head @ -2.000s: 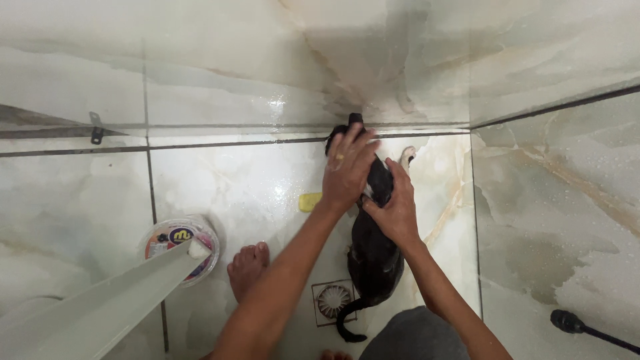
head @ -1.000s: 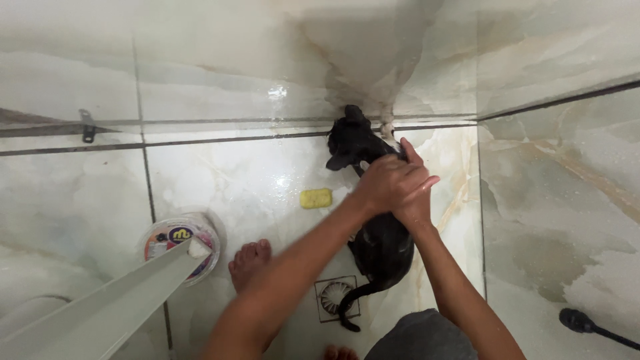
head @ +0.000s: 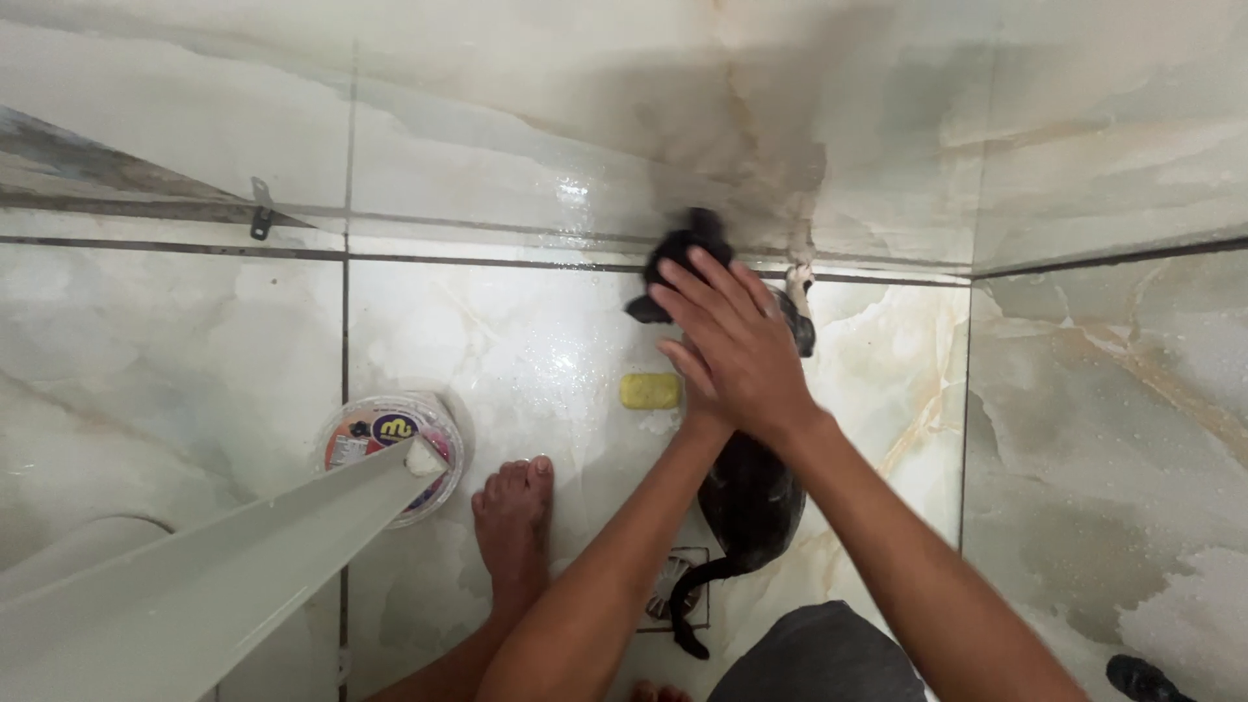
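A small wet black animal, a cat or a puppy (head: 751, 492), is on the tiled floor with its head toward the wall, one pale paw by the wall's foot and its tail over the drain. My right hand (head: 746, 356) lies flat over its neck and upper back, fingers spread toward the head. Crossing beneath it, my left hand (head: 697, 390) is mostly hidden, so its fingers are hard to make out. A yellow bar of soap (head: 650, 391) lies on the floor just left of my hands.
A round floor drain (head: 673, 588) is under the tail. At left, a lidded plastic tub (head: 392, 453) stands beneath the end of a long pale panel (head: 224, 565). My bare foot (head: 514, 517) is beside the tub. Tiled walls meet at right; a black object (head: 1143, 678) is at lower right.
From clasped together over the animal's back a second ago, my hands have moved up toward its neck and head, and the right one now lies flat with fingers spread. The soap has stayed in place.
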